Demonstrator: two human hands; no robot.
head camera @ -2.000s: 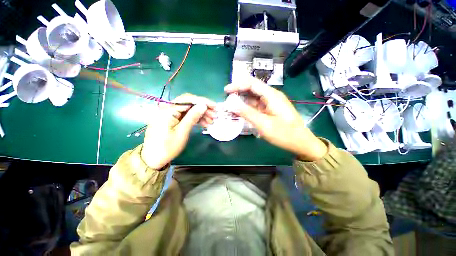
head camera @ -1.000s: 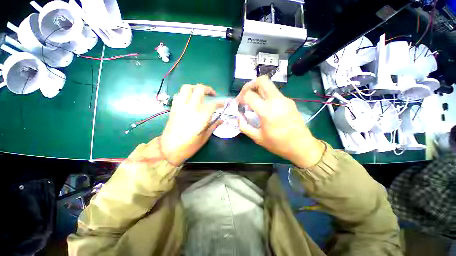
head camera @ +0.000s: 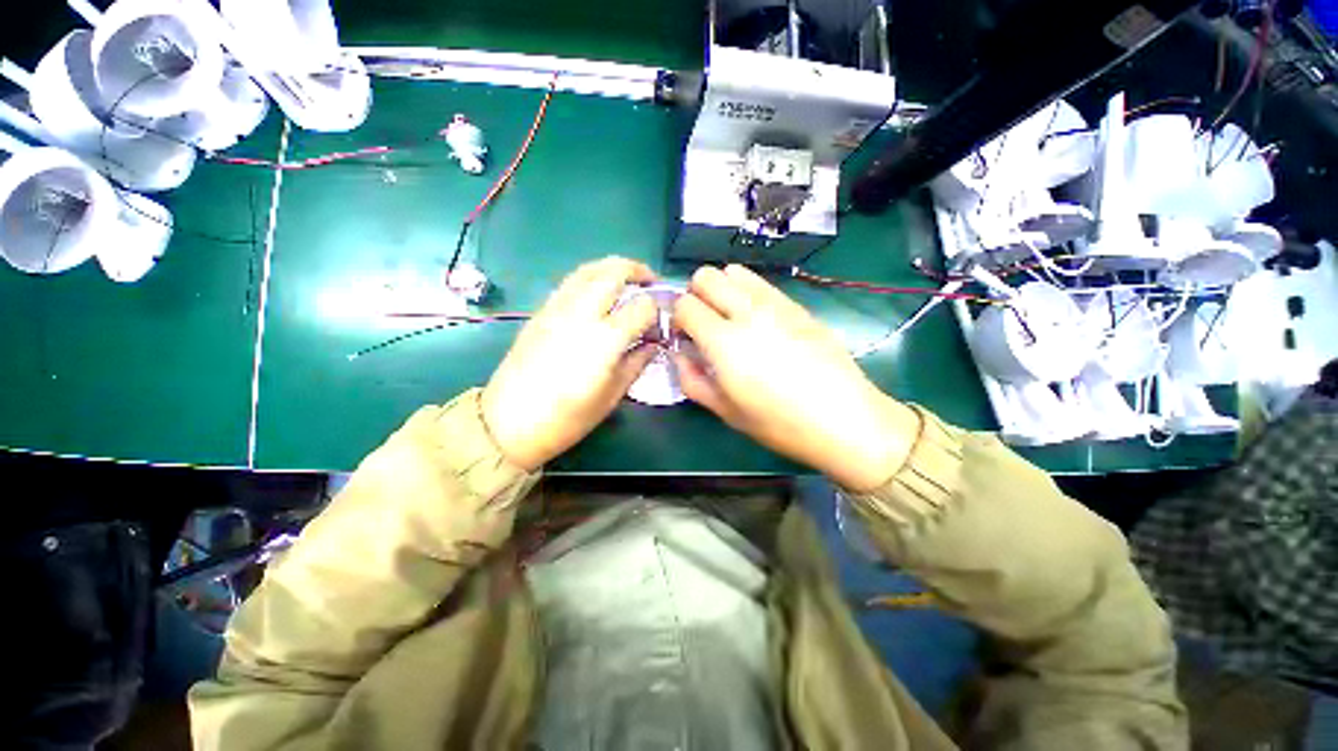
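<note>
A white round plastic housing (head camera: 656,385) sits at the front of the bench, mostly covered by both hands. My left hand (head camera: 575,357) grips its left side, with fingertips at the cup's opening. My right hand (head camera: 778,367) grips its right side, fingertips close to the left ones. Thin red and black lead wires (head camera: 440,317) run out to the left from under my left hand. A white cable (head camera: 903,326) and a red wire (head camera: 866,285) run to the right beyond my right hand. What the fingertips press inside the cup is hidden.
A pale grey screw feeder (head camera: 792,110) stands behind the hands. A black cylindrical screwdriver (head camera: 998,110) slants at upper right. White housings cluster at left (head camera: 154,66) and right (head camera: 1027,341). Two small wired components (head camera: 465,143) lie left of the feeder. A person's checkered sleeve (head camera: 1247,543) shows at right.
My left hand has come from the left, where it held wires, to the housing. Both hands are now close together over the cup. The view has shifted slightly.
</note>
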